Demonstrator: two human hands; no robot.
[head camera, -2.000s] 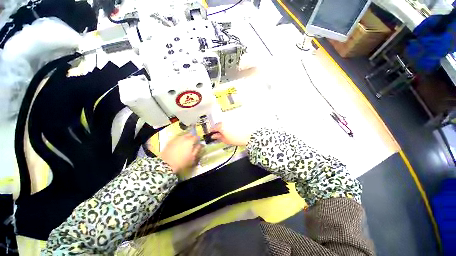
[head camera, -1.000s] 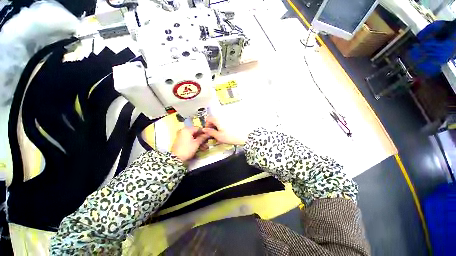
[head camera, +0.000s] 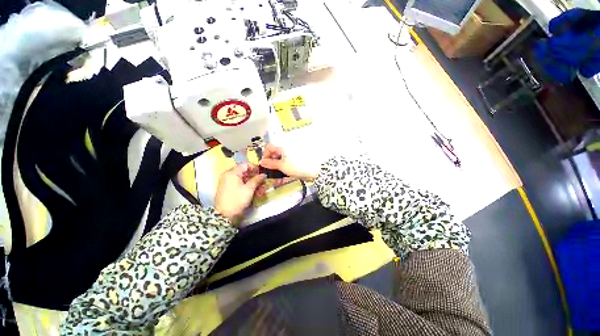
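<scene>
A white sewing machine head (head camera: 214, 92) with a red round emblem stands in the middle. Just below its needle area (head camera: 249, 152) my left hand (head camera: 235, 189) and my right hand (head camera: 284, 163) pinch a black fabric strip (head camera: 271, 173) between their fingertips. The strip curves round to the right below my right hand. My fingers hide part of it. More black fabric strips (head camera: 289, 244) lie in front of the machine bed. A large heap of black curved bands (head camera: 72, 216) lies to the left.
A yellow block (head camera: 291, 113) is right of the head. Small snips (head camera: 447, 149) lie on the white table (head camera: 388, 118) at right. A crinkled clear bag (head camera: 39, 39) is at upper left. A screen (head camera: 442, 12) and a cardboard box (head camera: 480, 29) are at upper right.
My fingertips have come slightly apart, showing the black strip between them. The whole view has shifted a little, moving the machine left and up in the picture.
</scene>
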